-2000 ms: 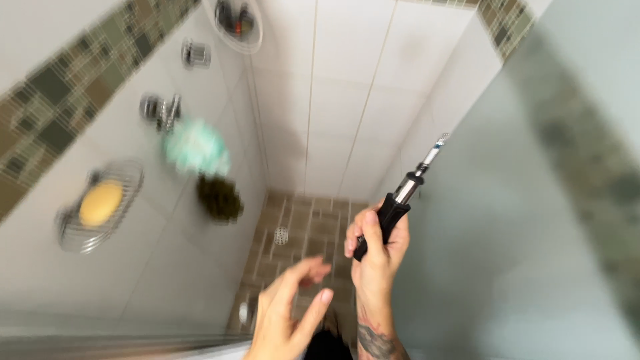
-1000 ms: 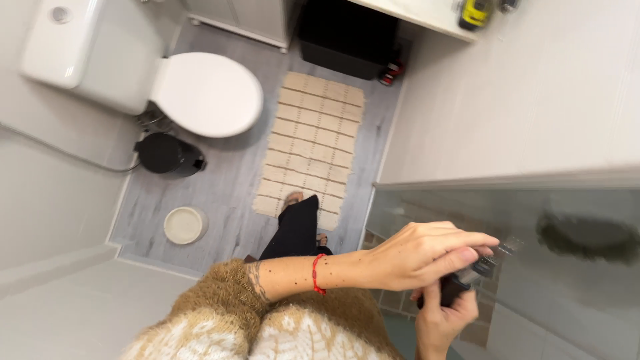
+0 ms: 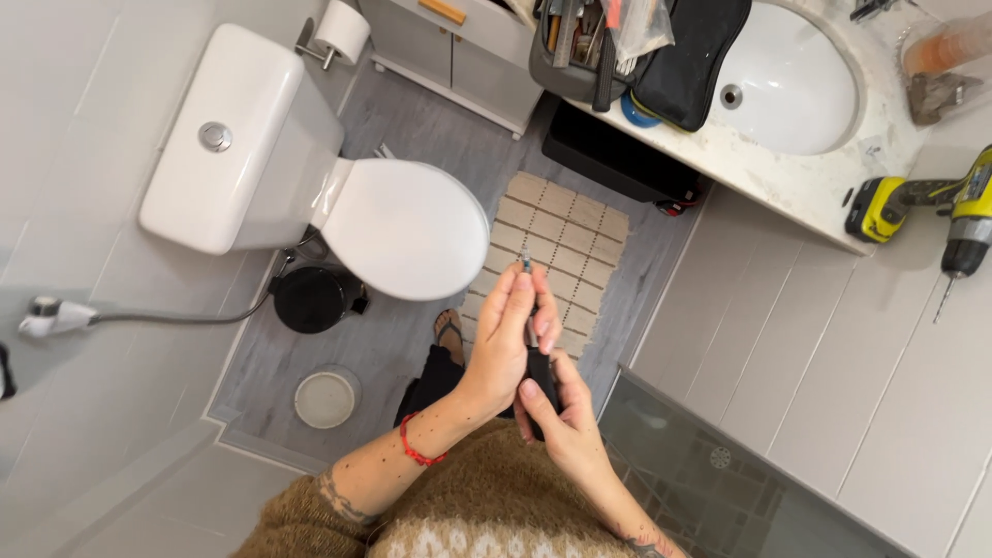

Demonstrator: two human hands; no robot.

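Note:
A screwdriver with a black handle [image 3: 542, 380] and a metal shaft points away from my body. Around the handle my right hand [image 3: 564, 411] is closed, its thumb lying along the side. My left hand [image 3: 511, 329], with a red bracelet at the wrist, pinches the front of the tool between thumb and fingers. A small shiny tip with a blue band [image 3: 526, 260] sticks out past those fingertips; its exact form is too small to tell. Much of the shaft is hidden by the left fingers.
A toilet [image 3: 407, 229] is at left, near a black bin [image 3: 311, 299] and a round dish [image 3: 327, 398]. Beyond the mat [image 3: 558, 256], a washbasin counter [image 3: 775, 198] holds a tool bag [image 3: 562, 77] and black case [image 3: 690, 62]. A yellow drill [image 3: 969, 209] lies right, above a glass panel [image 3: 697, 434].
My left hand, empty and apart from the screwdriver two seconds ago, now grips its front part. Both hands are now before my body. The view has swung from the shower to the toilet and basin.

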